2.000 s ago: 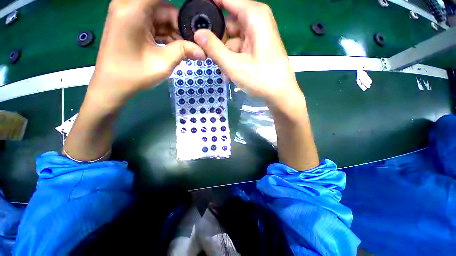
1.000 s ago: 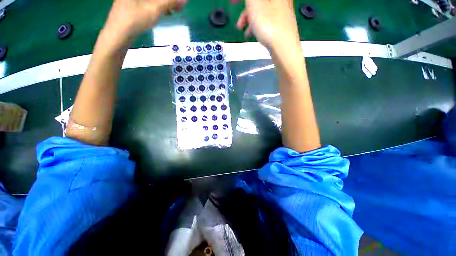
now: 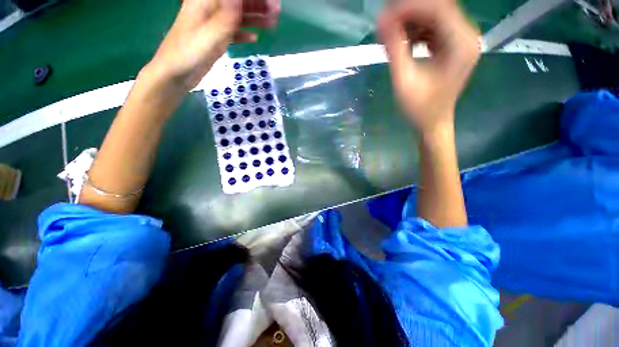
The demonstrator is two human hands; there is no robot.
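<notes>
A pale backing sheet [image 3: 254, 146] with rows of small dark round pads lies on the dark green bench, its far end over the pale rail. The bottom rows are full; the top left corner is blank. My left hand [image 3: 207, 41] is at the top edge, just beyond the sheet's far end, partly cut off and blurred. My right hand [image 3: 434, 64] is raised over the rail, right of the sheet, blurred with fingers curled. A small whitish patch shows between its fingers. Whether either hand holds anything is unclear. A pale blurred streak lies between the hands.
Clear plastic film [image 3: 329, 129] lies right of the sheet. A crumpled white scrap [image 3: 80, 169] is beside my left forearm. A black round part [image 3: 42, 74] sits on the green belt at left. A yellowish object [image 3: 9, 181] is at the far left edge. Another blue sleeve [image 3: 590, 122] is at right.
The black round part has left my fingers since the earliest frame. The sheet's blank spots were at its near left and are now at its far left. My right hand moved right; the view shifted.
</notes>
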